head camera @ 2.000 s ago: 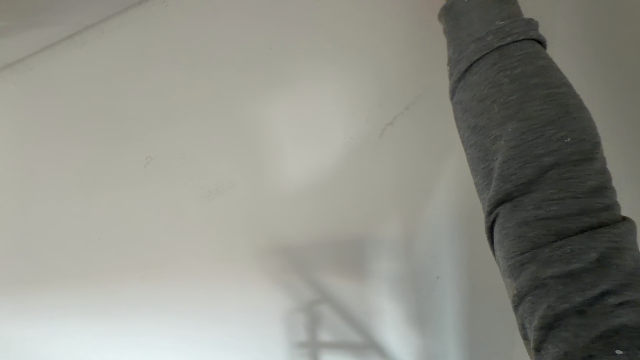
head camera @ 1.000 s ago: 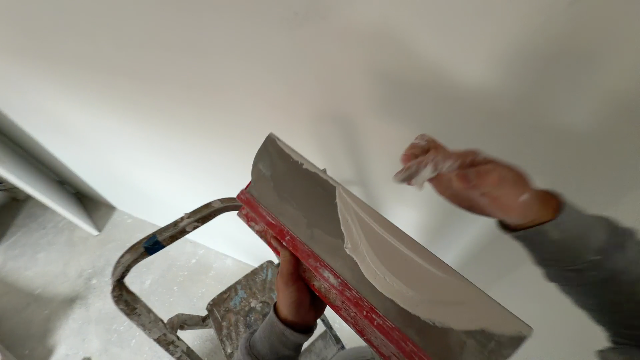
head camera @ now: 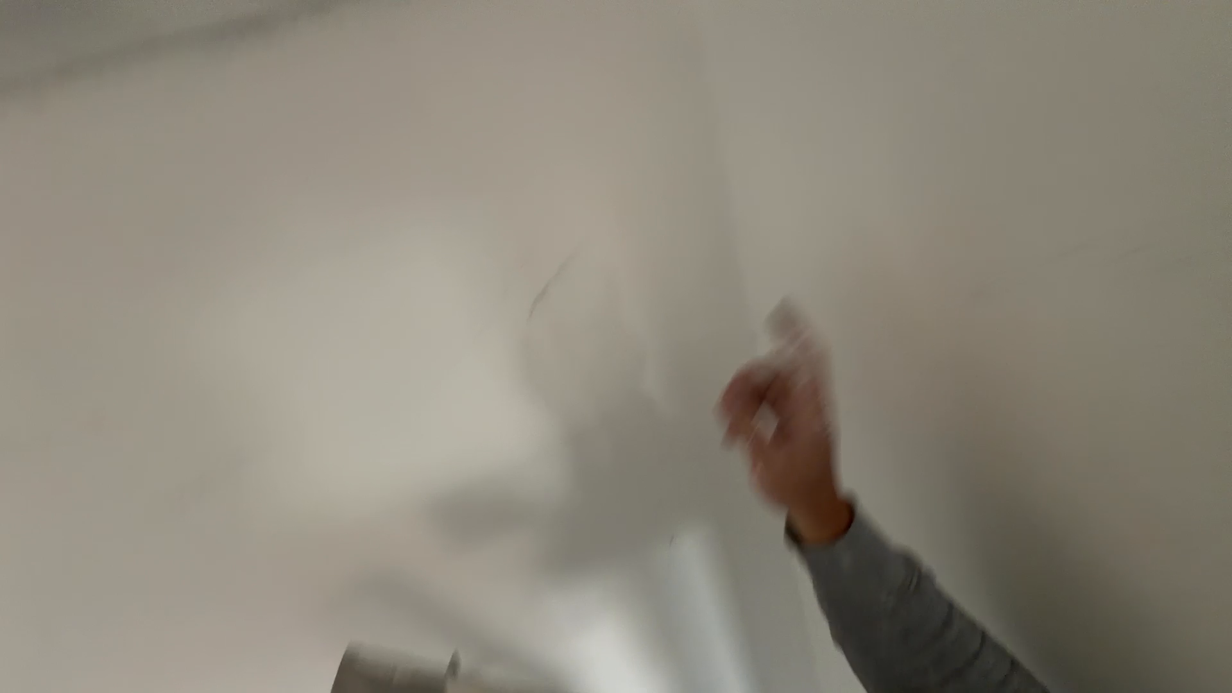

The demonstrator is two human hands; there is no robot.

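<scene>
My right hand (head camera: pixel 794 419), in a grey sleeve, is raised in front of the pale wall, right of the middle of the view. It is motion-blurred; its fingers are bent, with a small greyish thing or smear at their tips that I cannot make out. At the bottom edge, left of the middle, a corner of a wide metal blade (head camera: pixel 395 672) shows, seemingly the skimming blade seen a second ago. My left hand is out of view.
The wall (head camera: pixel 366 356) fills most of the view, with a thin dark mark (head camera: pixel 553 284) left of my right hand. A vertical inside corner (head camera: pixel 731 221) runs down near the hand. A darker edge (head camera: pixel 173 38) crosses the top left.
The view has swung up from the red-backed blade, the stepladder and the floor. My left hand has gone out of view. My right hand is now upright, fingers up, beside the wall corner.
</scene>
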